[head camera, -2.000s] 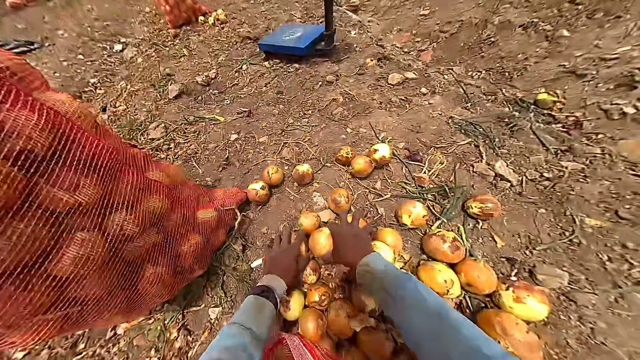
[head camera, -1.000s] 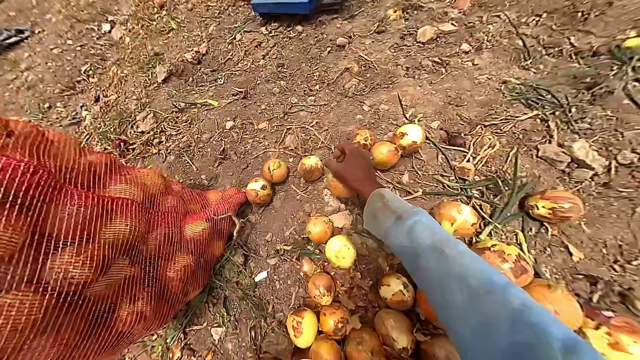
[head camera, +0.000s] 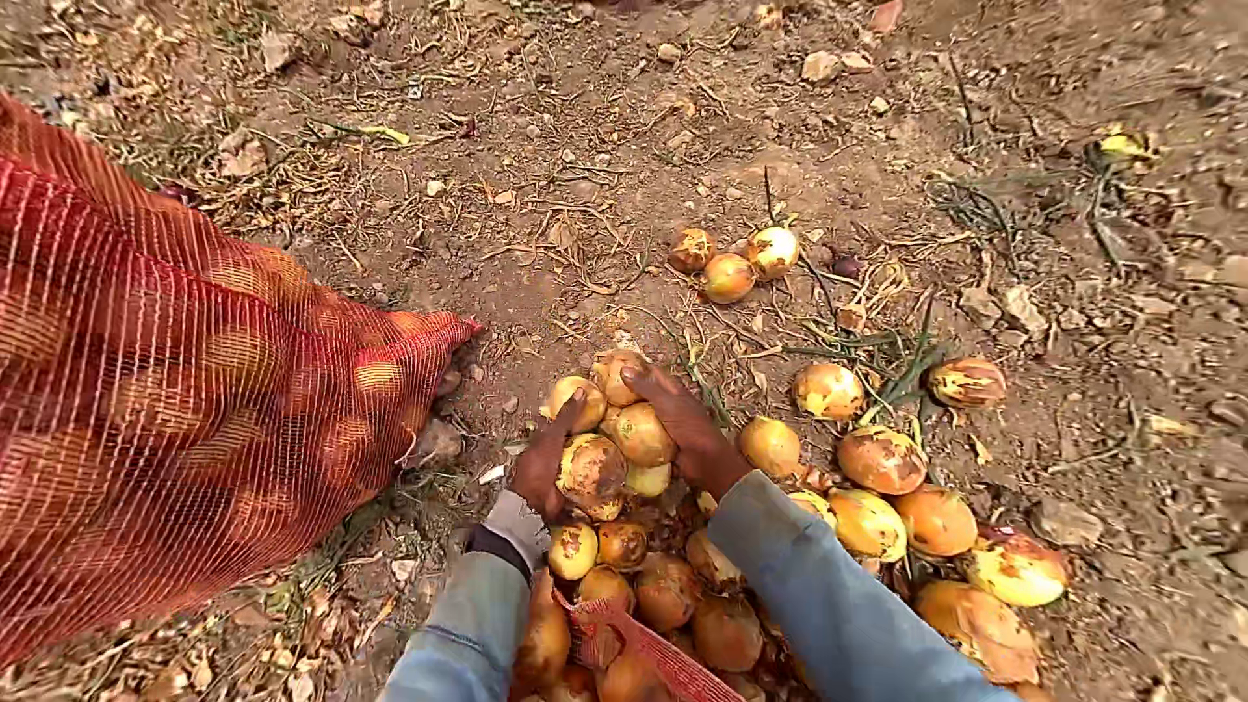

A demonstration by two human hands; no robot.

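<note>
Several yellow onions (head camera: pixel 642 435) are gathered between my two hands. My left hand (head camera: pixel 546 463) presses on their left side, its thumb and fingers along a browned onion (head camera: pixel 591 468). On the right, my right hand (head camera: pixel 687 424) curves round the cluster, fingers over the upper onions. Just below, nearer to me, more onions (head camera: pixel 667 590) lie in a heap, with the red mesh of a net bag (head camera: pixel 653 648) across some of them. How far that bag stands open cannot be seen.
A full red mesh sack of onions (head camera: pixel 195 409) lies at the left. Loose onions (head camera: pixel 882 460) are spread at the right, and a small group (head camera: pixel 728 278) lies farther up. Stones (head camera: pixel 821 66), dry stalks and green leaves are scattered over the soil.
My left hand, out of view one second ago, is back at the onions. My right hand has come down toward me from the farther onions. The onions beside the sack's tip are gone from there.
</note>
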